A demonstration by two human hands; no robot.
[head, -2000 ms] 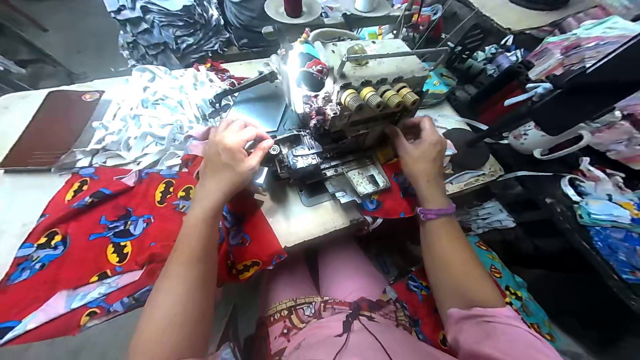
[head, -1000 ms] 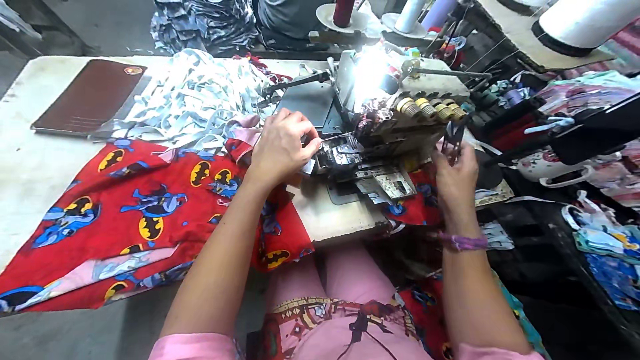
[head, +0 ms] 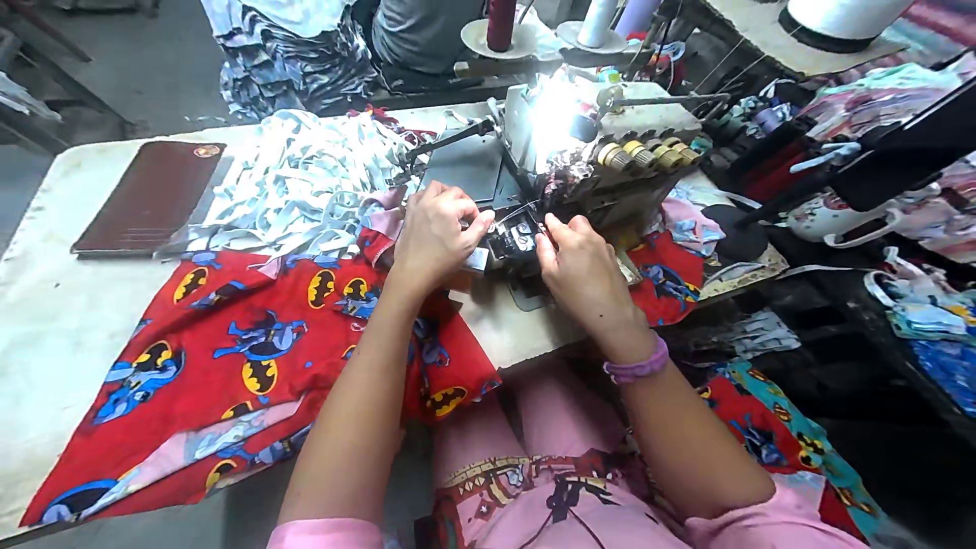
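Note:
An overlock sewing machine (head: 602,114) with a bright lamp stands on the table. My left hand (head: 442,232) is at the left of its open looper area (head: 518,238), thumb and forefinger close together; whether they pinch a thread is unclear. From the right, my right hand (head: 583,267) reaches to the same area with bent fingers, and what lies between its fingertips is hidden. A thin pale thread or wire (head: 518,210) runs between the hands. Red fabric with bat emblems (head: 267,335) lies under and beside my left forearm, and more red fabric (head: 667,278) lies right of the machine.
White fabric strips (head: 305,183) are heaped behind the red fabric, beside a brown folder (head: 152,198). Thread cones (head: 501,27) stand behind the machine. At the right are a dark flat arm (head: 907,145), a floral mug (head: 831,221) and piled cloth. Part of a person (head: 427,34) shows behind the table.
My right hand has moved left and in to the looper area; one second ago it held dark snips or pliers at the machine's right. My left hand stays at the machine's left side.

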